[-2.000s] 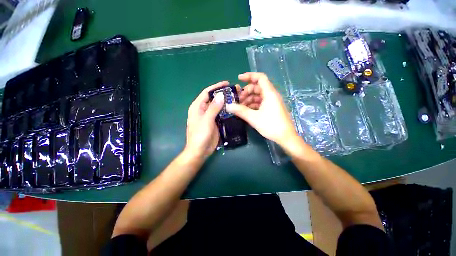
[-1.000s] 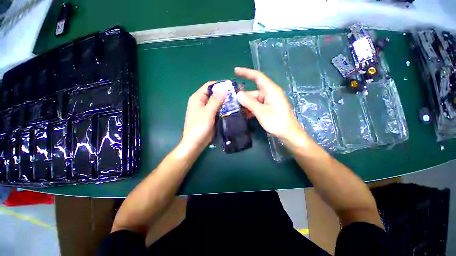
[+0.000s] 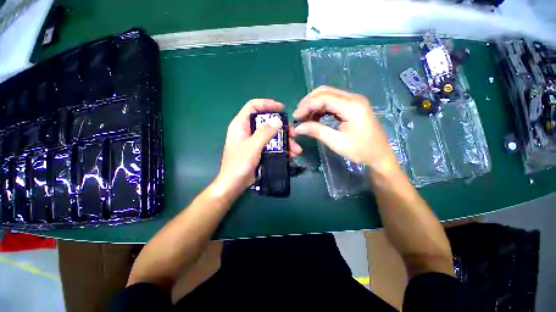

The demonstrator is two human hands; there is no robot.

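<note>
A black device housing [image 3: 275, 175] lies upright in the picture at the middle of the green mat, with a silvery-white circuit board [image 3: 268, 125] in its upper part. My left hand [image 3: 247, 143] holds the housing from the left, its thumb on the board and fingertips showing at the right side. My right hand [image 3: 344, 128] is just right of the housing and apart from it, thumb and forefinger close together near its upper right edge. Whether something small is between these fingertips cannot be told. A small dark shape shows beside the housing's lower right side.
A large black blister tray [image 3: 73, 134] is at left. A clear blister tray [image 3: 427, 143] at right holds boards [image 3: 436, 64] with round yellow-centred parts. A stacked tray of boards [image 3: 530, 91] is far right. A small black unit [image 3: 50, 30] lies beyond the pale strip [image 3: 231, 34].
My right hand has moved off the housing to the right and its fingers have drawn together. The housing has turned straighter and shifted slightly left and down. My left hand still holds it.
</note>
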